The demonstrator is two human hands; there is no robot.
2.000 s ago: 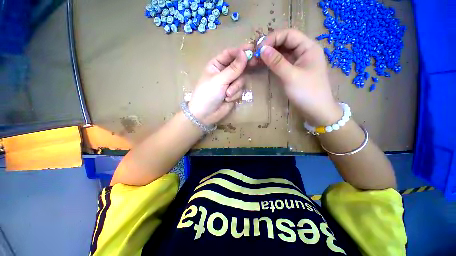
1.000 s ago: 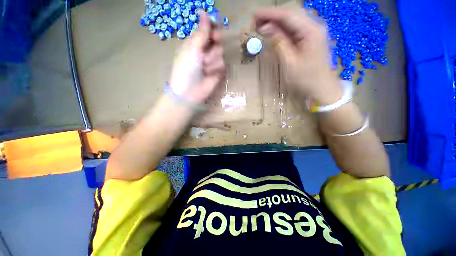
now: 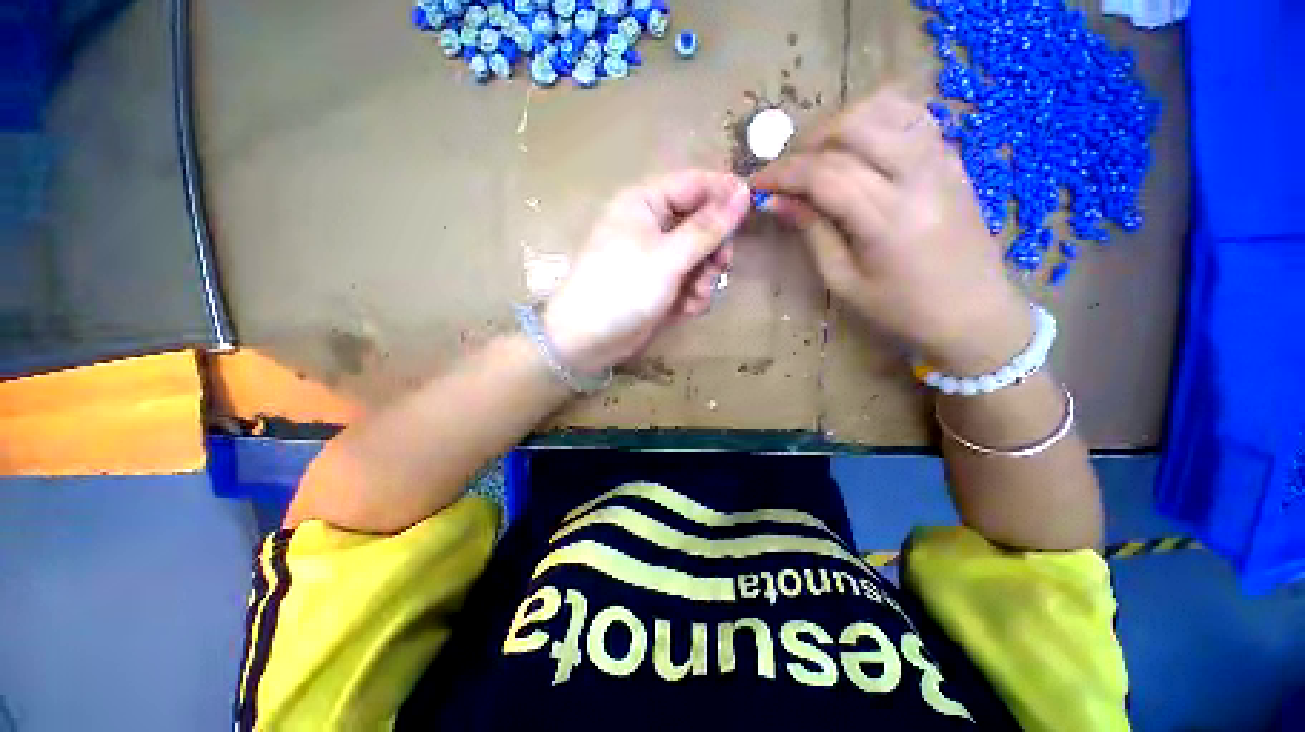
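Note:
My left hand (image 3: pixel 644 265) and my right hand (image 3: pixel 905 229) meet at the fingertips over the middle of the cardboard. A tiny blue insert (image 3: pixel 761 200) shows between the right fingertips. The left thumb and fingers are pinched together; what they pinch is hidden or too small to tell. A white round spot of grease or glue (image 3: pixel 770 133) lies just beyond the hands. The pile of assembled pieces (image 3: pixel 551 36) is at the upper left, with one piece (image 3: pixel 687 43) apart from it. The pile of blue inserts (image 3: pixel 1059 122) is at the upper right.
Brown cardboard (image 3: pixel 372 186) covers the table, with its front edge near my lap. A blue crate (image 3: pixel 1252 286) stands at the right. An orange panel (image 3: pixel 100 412) and a dark transparent sheet (image 3: pixel 86 186) are at the left. A white crumpled thing (image 3: pixel 1145 12) is at the top right.
One second ago my hands were apart and blurred, the left by the assembled pile. Now they are together, nearer me than the white spot. A blue insert shows in the right fingertips.

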